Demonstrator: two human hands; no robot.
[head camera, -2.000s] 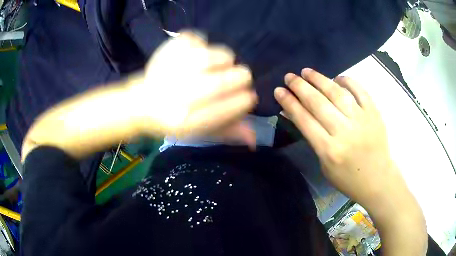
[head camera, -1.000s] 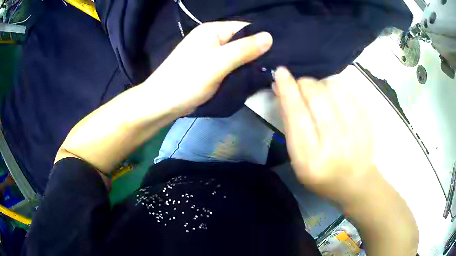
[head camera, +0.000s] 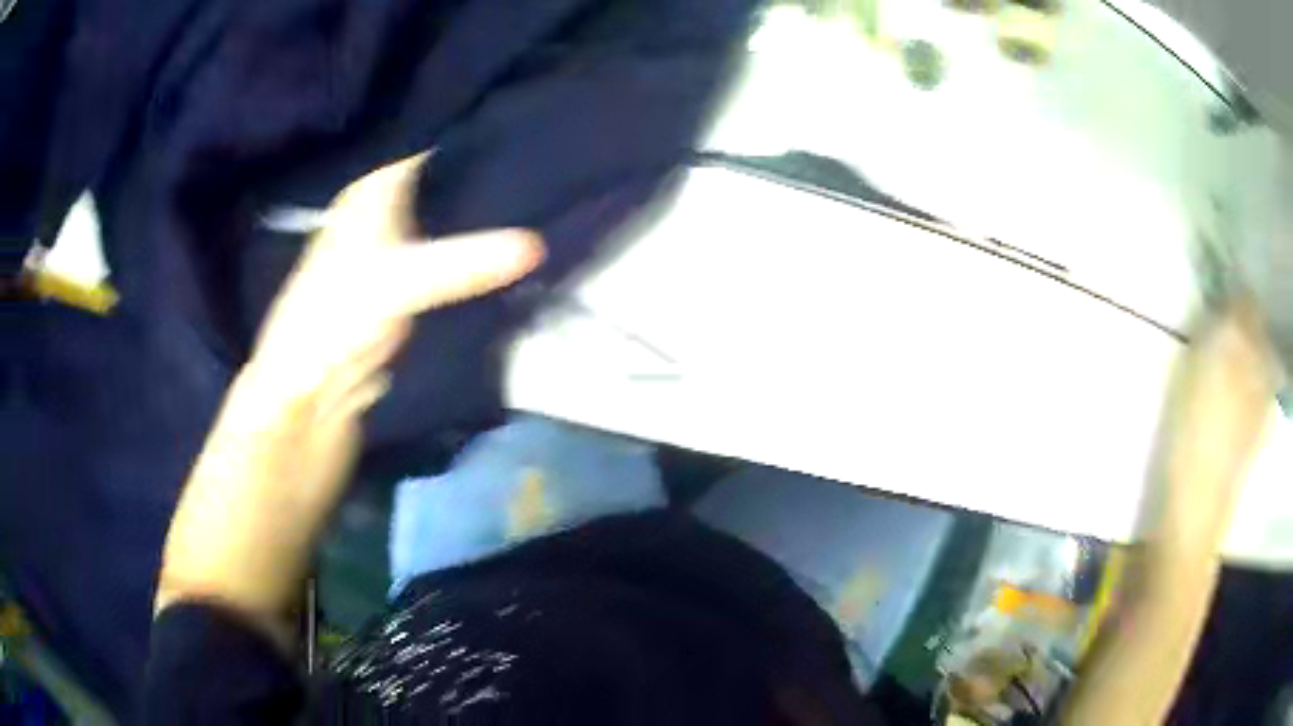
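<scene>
The dark navy garment (head camera: 567, 142) lies over the left part of the white machine table and drapes off its left side. My left hand (head camera: 376, 270) holds the garment near its lower edge, thumb on top and the other fingers hidden by cloth. A small blurred white strip (head camera: 294, 219) shows on the cloth beside this hand. My right hand (head camera: 1236, 348) is at the far right over the table, away from the garment. It is blurred, and its fingers are too unclear to tell whether they hold anything.
The white table (head camera: 851, 355) has a curved front edge and a dark seam across it. Round metal discs (head camera: 922, 61) show at the top right. Colourful printed material (head camera: 1028, 603) lies below the table's edge. A yellow piece (head camera: 71, 291) shows at the left.
The view has turned right. My left hand has drawn the garment leftward, baring more table. My right hand has left the cloth and moved far right.
</scene>
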